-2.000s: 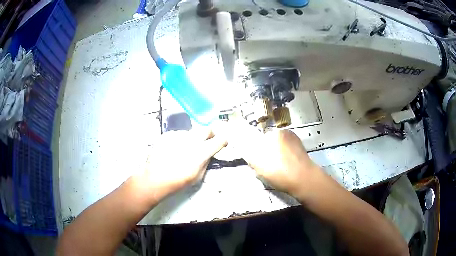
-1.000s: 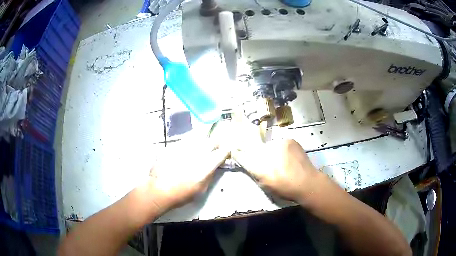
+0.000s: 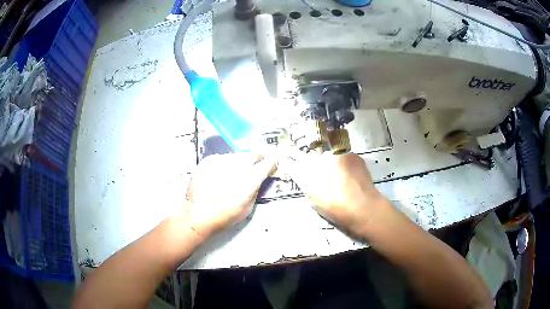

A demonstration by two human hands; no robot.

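Observation:
The off-white sewing machine stands across the table. My left hand and my right hand are bare and meet just in front of the needle area. Their fingertips are pinched close together, thumbs and forefingers nearly touching. A small pale fabric piece seems to lie at the fingertips, but glare washes it out and its edges cannot be made out. Brass-coloured ribbed cylinders sit just behind my right hand. The metal slide plate shows between my hands.
A blue lamp on a grey flexible neck hangs left of the needle. The worn white table runs underneath. A blue lattice crate with pale fabric pieces stands at the left. A tray with an orange-brown rim holds cloth at the lower right.
Compared with one second ago, both hands have moved forward, closer to the needle area. More of the slide plate shows between them. The green-edged curve seen near the needle is no longer visible.

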